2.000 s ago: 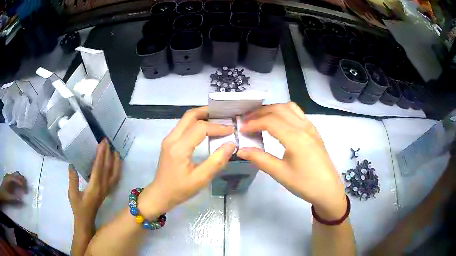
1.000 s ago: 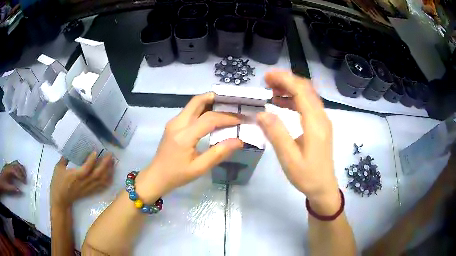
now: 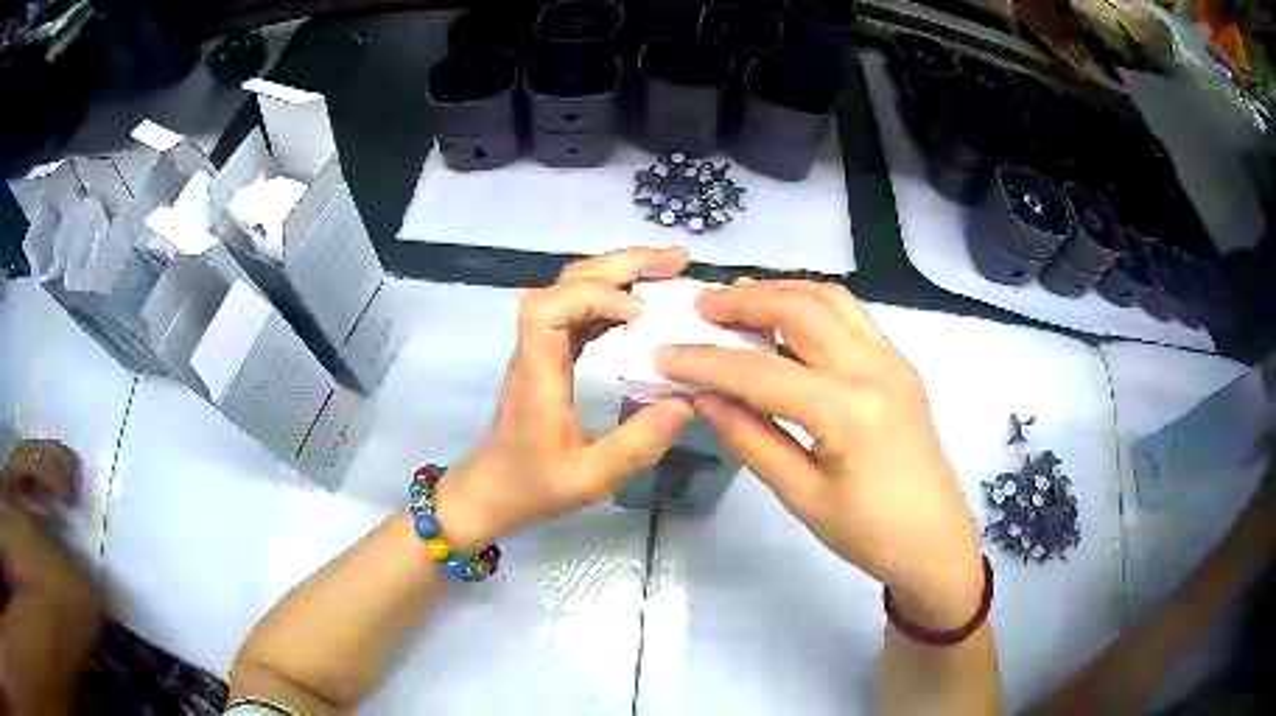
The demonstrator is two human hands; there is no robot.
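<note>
A pale grey-blue carton [image 3: 675,473] stands upright on the bench in front of me. Its white top flap [image 3: 666,325] is folded over the mouth, and what lies under it is hidden. My left hand [image 3: 557,399] holds the carton's left side, with the thumb at the front edge and the fingers at the back left. My right hand [image 3: 826,406] has its fingers on top of the flap and its thumb at the front edge. Both hands are bare and touch the carton.
Open filled cartons [image 3: 301,273] stand at left. Dark cup-shaped housings [image 3: 574,105] stand on white sheets at the back and back right. Small dark fittings lie in piles behind the carton [image 3: 689,192] and at right [image 3: 1033,506]. A person's hand [image 3: 39,483] is at far left.
The top flap has come down from upright over the side flaps. My right hand has moved back onto the carton's top. The other person's hand has left the open cartons.
</note>
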